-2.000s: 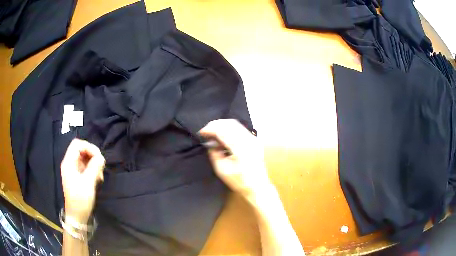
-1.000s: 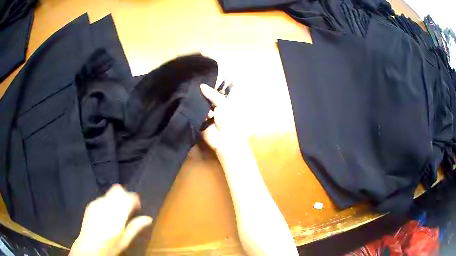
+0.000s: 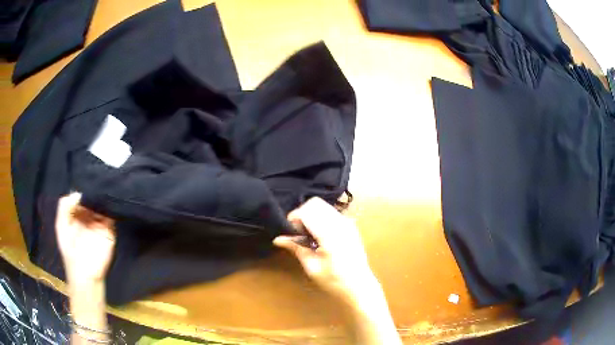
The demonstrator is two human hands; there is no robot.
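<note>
A black garment (image 3: 182, 195), likely trousers, lies bunched in front of me, its waist edge lifted towards me. White labels (image 3: 111, 143) show on its inner left part. My left hand (image 3: 86, 236) grips the near edge at the left, with its fingertips partly hidden by the cloth. My right hand (image 3: 322, 236) pinches the edge at the right. A small dark and shiny thing shows at its fingers, perhaps thread snips, too blurred to tell.
Black garment piles lie at the right (image 3: 519, 182), far right (image 3: 431, 15) and far left (image 3: 54, 34) of the orange-brown table (image 3: 398, 269). A white scrap (image 3: 454, 298) lies near the table's front edge. Glossy dark wrap (image 3: 27, 317) is below the edge at lower left.
My left hand has moved left and now holds the cloth edge. My right hand has moved down towards me. The waist opening is spread wider and the white labels show again.
</note>
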